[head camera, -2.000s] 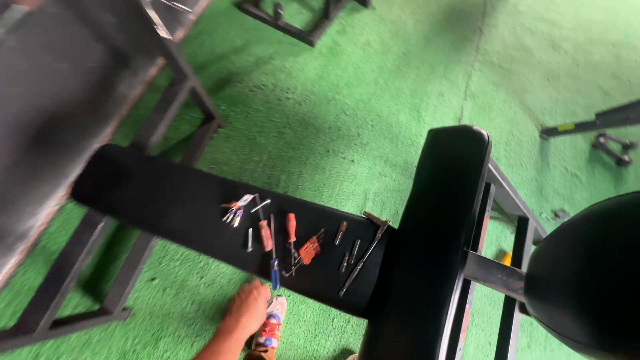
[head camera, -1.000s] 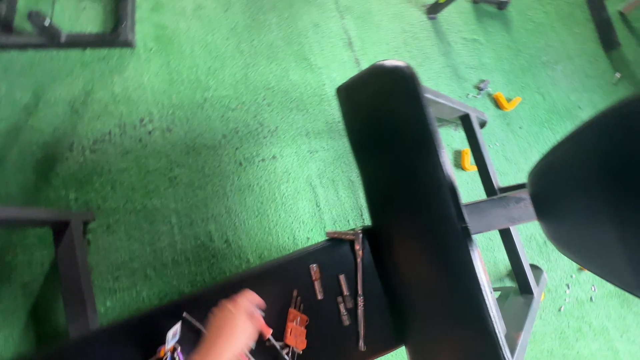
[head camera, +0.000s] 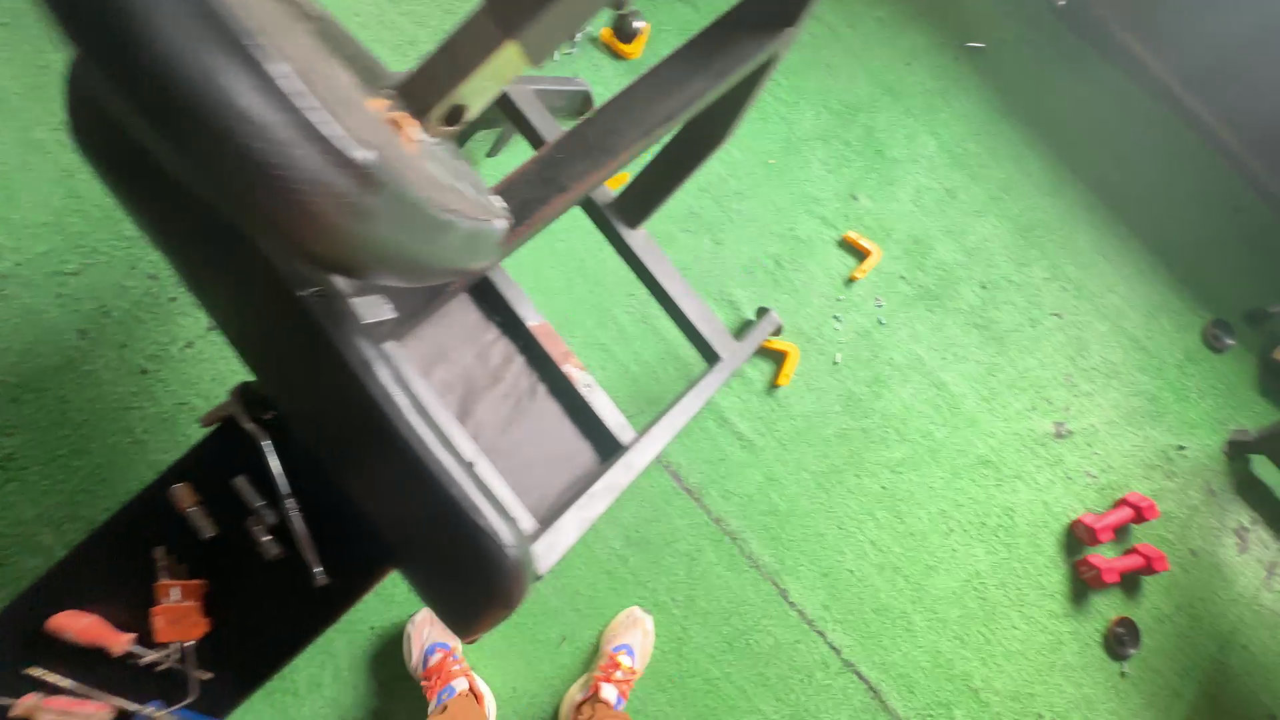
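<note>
Neither of my hands is in the frame. At the lower left a black padded bench (head camera: 300, 610) bears several tools. A screwdriver with a red handle (head camera: 90, 632) lies near an orange hex key holder (head camera: 180, 608) with keys folded out. Metal sockets (head camera: 192, 511) lie beside a long metal ratchet or bar wrench (head camera: 285, 490). More tools are cut off at the bottom left corner. Across the left half stands gym equipment with a black pad (head camera: 420, 520) and a grey metal frame (head camera: 660, 290); its upper pad (head camera: 330, 200) is blurred.
Yellow angled pieces (head camera: 864, 255) lie on the green carpet near small debris. Red dumbbells (head camera: 1118, 518) and a small dark disc (head camera: 1123, 637) are at the lower right. My shoes (head camera: 615, 660) stand at the bottom edge, right of the bench. A dark slab or mat edge (head camera: 1190, 90) is at the upper right.
The hand seen over the tools on the bench in the earlier frames is out of view. The view has swung right, onto the pad's frame and the floor beyond.
</note>
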